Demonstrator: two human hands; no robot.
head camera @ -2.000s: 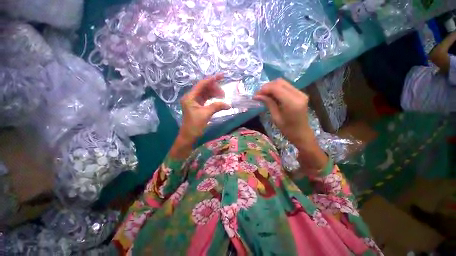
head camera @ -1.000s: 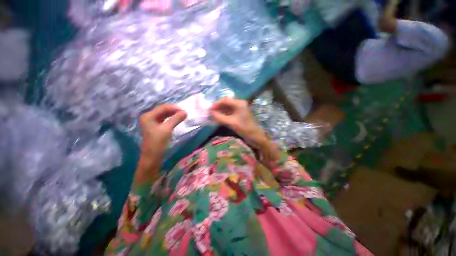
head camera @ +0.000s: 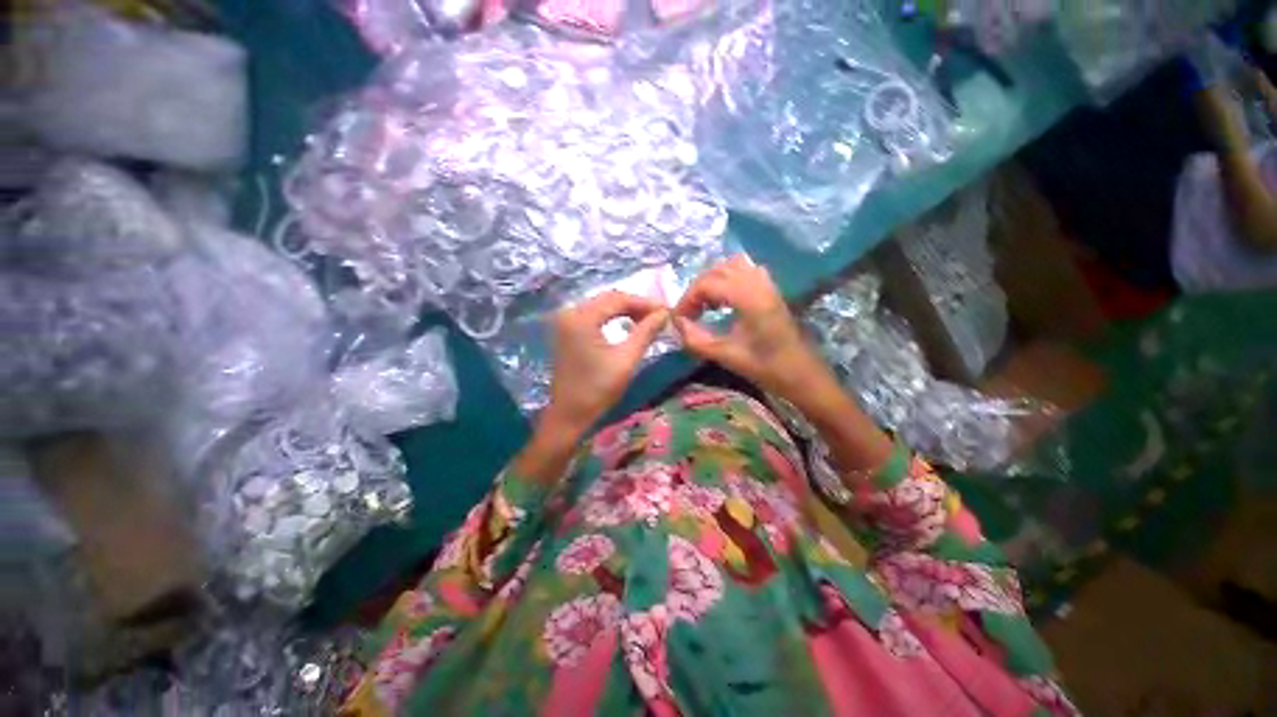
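Note:
My left hand and my right hand meet at the table's near edge, thumbs and forefingers pinched together tip to tip. They pinch a small zip-lock bag, whitish with a pinkish patch, mostly hidden by the fingers; what is in it cannot be made out. Just beyond lies a wide heap of coiled white cords with round white ends, some in shiny clear plastic.
A large clear poly bag lies right of the heap. Pink-white bundles lie at the far side. Filled plastic bags crowd the left. More shiny bags lie below the table at right. A person's arm shows far right.
My hands were apart, with the bag between them; now their fingertips meet. My left hand has closed from a looser, open pose. The view swung right and back.

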